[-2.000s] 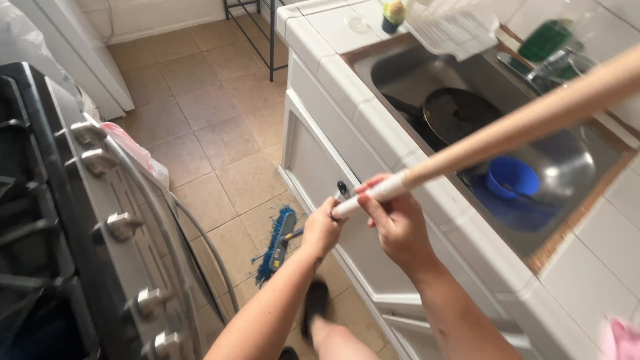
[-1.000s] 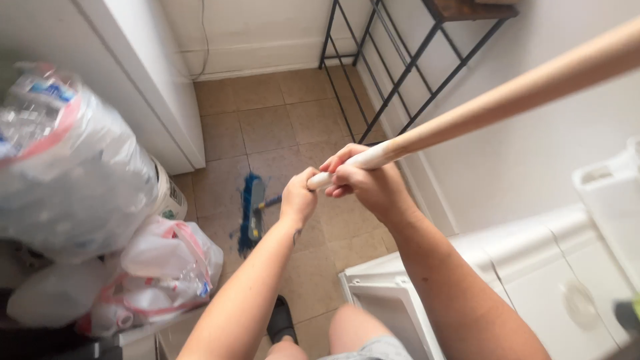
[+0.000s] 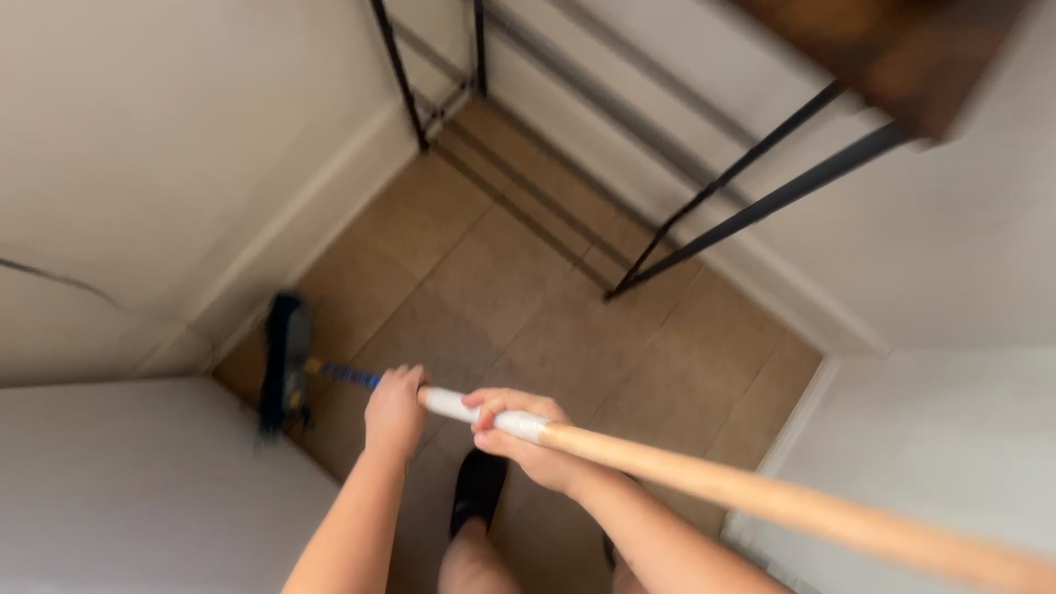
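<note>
A long wooden mop handle (image 3: 709, 478) with a white wrapped section slants from the lower right to the middle of the view. My left hand (image 3: 398, 412) grips it at the lower end of the wrap, and my right hand (image 3: 520, 429) closes around the white part just above. Beyond my left hand a blue patterned stretch of the pole runs to the flat mop head with blue fringe (image 3: 285, 363). The head is blurred and sits in the corner by the wall, next to a white appliance or cabinet side.
A black metal rack (image 3: 726, 198) with a brown wooden top (image 3: 899, 49) stands against the wall on tiled floor (image 3: 561, 330). A white panel (image 3: 74, 478) bounds the lower left. A cord (image 3: 58, 276) hangs on the left wall. My dark shoe (image 3: 478, 487) is below my hands.
The view has moved far from the sink and stove toward the rack and wall corner. The mop head, earlier on open floor tiles, is now in the corner. Both hands keep their hold.
</note>
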